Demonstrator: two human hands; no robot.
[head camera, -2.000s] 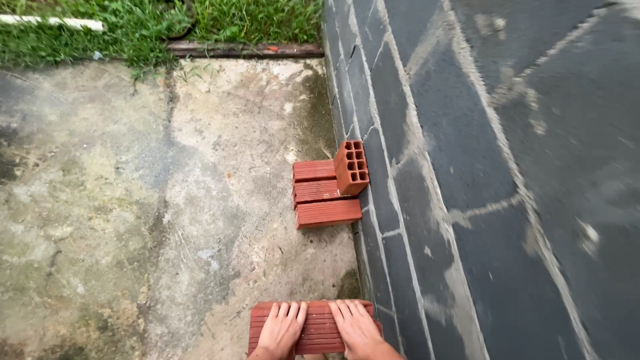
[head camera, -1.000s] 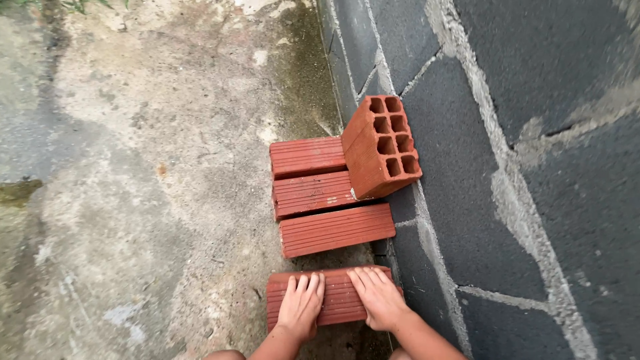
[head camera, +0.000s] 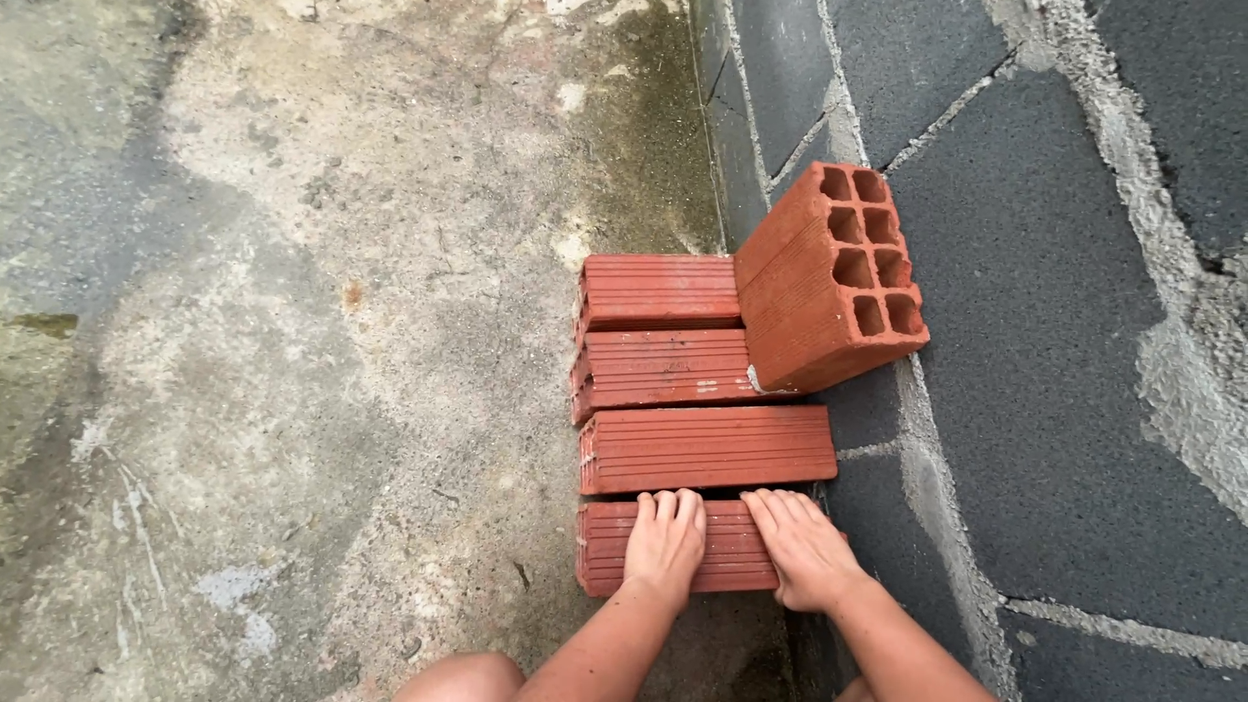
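Note:
My left hand (head camera: 665, 546) and my right hand (head camera: 799, 551) grip one grooved red hollow clay brick (head camera: 609, 548) from above, fingers over its far edge. This brick lies parallel to a second clay brick (head camera: 707, 450), with a narrow dark gap between them. Beyond that lie a third brick (head camera: 653, 369) and a fourth brick (head camera: 658, 291), side by side. An orange hollow brick (head camera: 829, 278) stands on end at the right ends of the two farthest ones, its open cells facing up. Whether the held brick rests fully on the ground is hard to tell.
A dark grey block wall (head camera: 1024, 322) with rough mortar joints rises along the right, close to the bricks and my right hand. Stained concrete ground (head camera: 390, 322) extends to the left. My knee (head camera: 468, 678) shows at the bottom edge.
Both hands have brought the held brick up to the row, narrowing the gap to the nearest brick. The view has moved closer to the bricks, and the grass seen earlier is out of frame.

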